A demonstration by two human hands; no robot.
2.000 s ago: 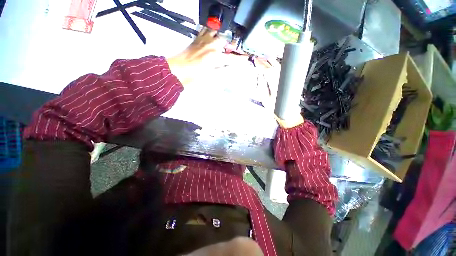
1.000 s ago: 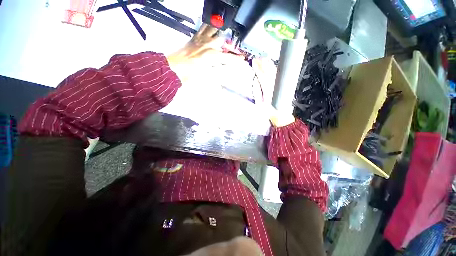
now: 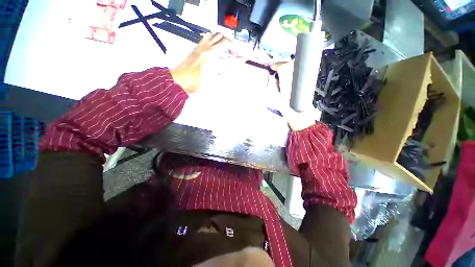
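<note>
My left hand (image 3: 200, 60) lies on the bright white tabletop at the sewing machine, fingers bent near the needle area; glare hides whether it holds anything. My right hand (image 3: 285, 78) is mostly behind the white lamp head (image 3: 306, 73); its fingertips show to the left of the lamp, at the end of a short black strip (image 3: 259, 65), and appear to pinch it. The sewing machine (image 3: 265, 21) stands beyond my hands, with a red round part (image 3: 231, 21) above my left fingers and a green-yellow oval sticker.
Black strips (image 3: 151, 26) lie crossed at the left of the machine. A heap of loose strips (image 3: 348, 88) lies right of the lamp, beside an open cardboard box (image 3: 401, 114) with strips inside. A blue crate (image 3: 18, 143) is at the left, a pink bag (image 3: 458, 208) at the right.
My right fingertips now show left of the lamp with a short black strip. My left hand has drawn slightly back from the red part. The whole view has shifted a little.
</note>
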